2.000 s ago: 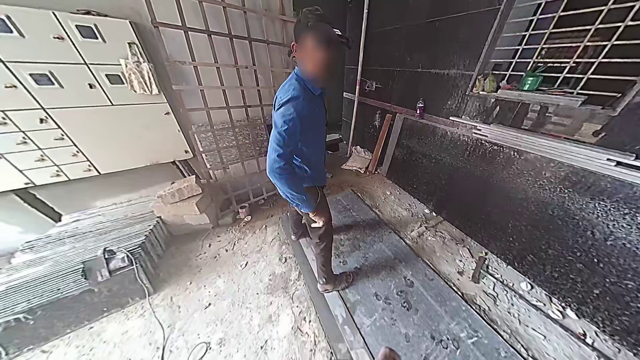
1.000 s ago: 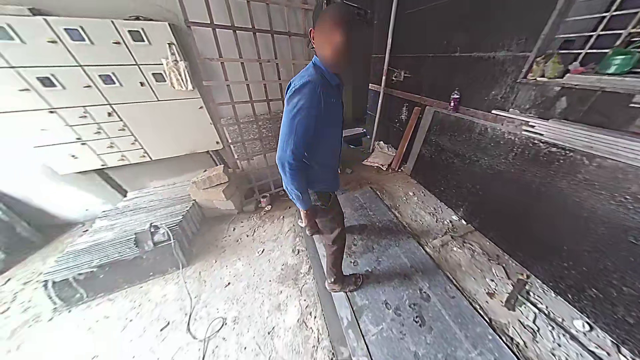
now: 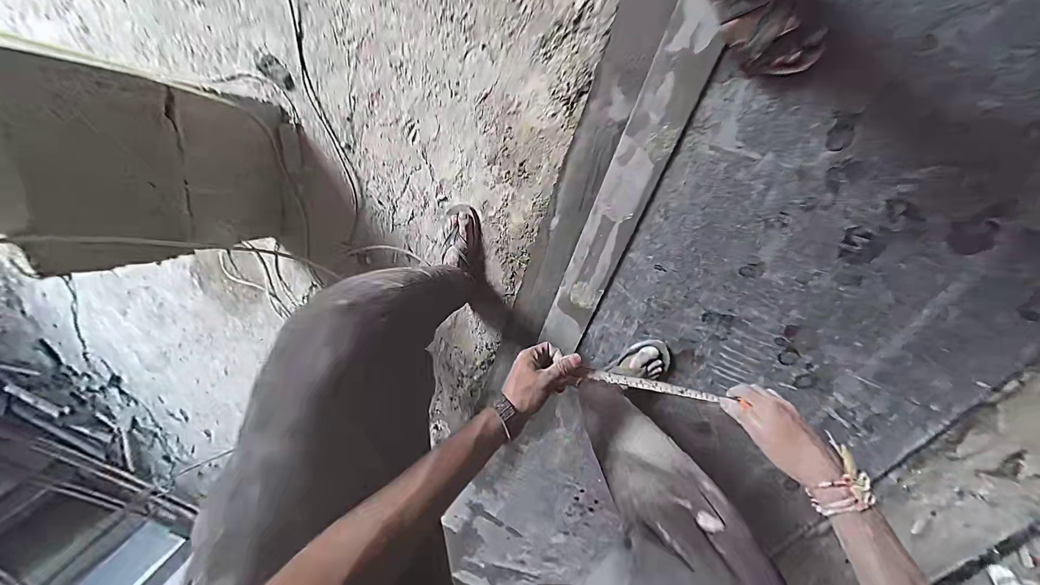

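Note:
A measuring tape's pale blade (image 3: pixel 654 385) spans the gap between my hands, above my foot on the dark floor slab (image 3: pixel 756 317). My left hand (image 3: pixel 540 375) pinches the blade's left end between thumb and fingers. At the other end my right hand (image 3: pixel 768 422) is closed around the tape, with a bit of orange showing at the fingers; the rest of the case is hidden in the hand. A narrow stone strip (image 3: pixel 621 191) runs along the slab's left edge, up from my left hand.
Another person's sandaled foot (image 3: pixel 776 41) stands on the slab at the top. Rough concrete (image 3: pixel 479 97) borders the strip, with loose cables (image 3: pixel 325 114) across it. A large block-like structure (image 3: pixel 122 162) is at the left. Long thin pieces (image 3: pixel 89 471) lie at lower left.
The view has swung down to the floor and my legs. Both my hands and the tape between them are now in sight; neither earlier frame shows them.

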